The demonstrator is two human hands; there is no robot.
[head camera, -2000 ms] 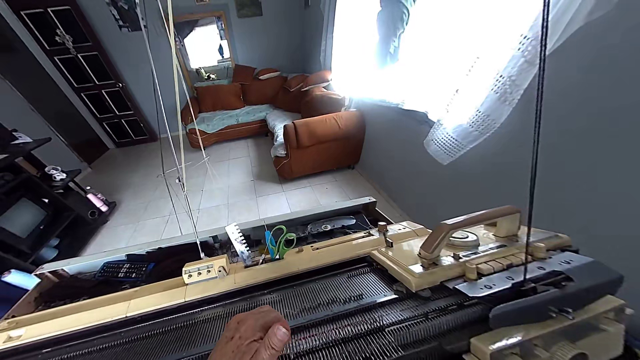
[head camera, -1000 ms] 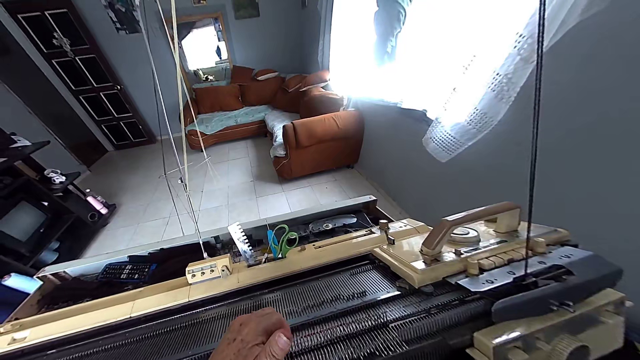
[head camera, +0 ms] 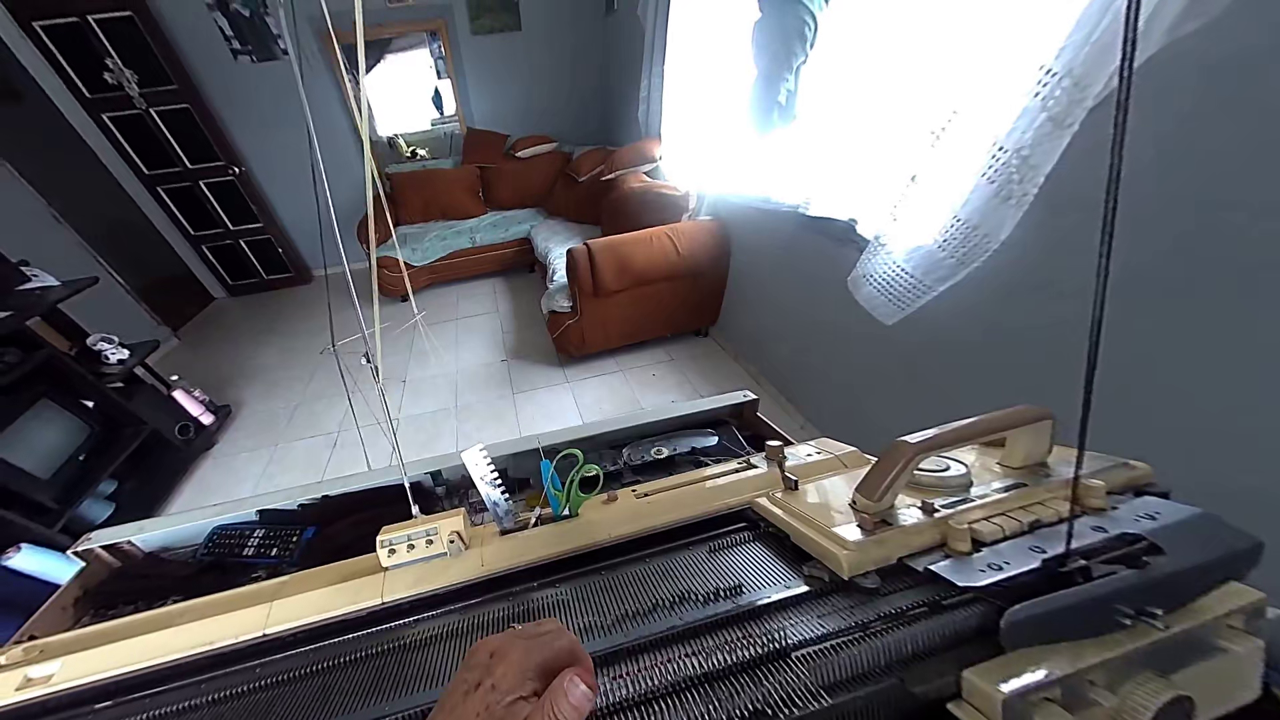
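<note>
My left hand [head camera: 522,672] is at the bottom centre, its back up and thumb to the right, over the needle beds [head camera: 660,590] of a knitting machine. Its fingers are bent out of sight, so whether it holds anything is hidden. My right hand is not in view. To the right, the cream carriage [head camera: 830,515] with a brown handle [head camera: 935,445] sits across the rear bed. Dark yarn [head camera: 1103,250] runs down to the grey front arm [head camera: 1130,590] of the carriage. Dark stitches or yarn show among the needles right of my hand.
Behind the beds, a small cream counter [head camera: 422,540], a white toothed comb [head camera: 487,485] and green-handled scissors [head camera: 576,485] sit along the rear rail. A dark remote control [head camera: 255,542] lies in the tray at left. Light yarns [head camera: 372,200] hang from above. An orange-brown sofa [head camera: 650,285] stands beyond.
My left hand has shifted slightly to the right over the needle bed. The carriage has not plainly moved.
</note>
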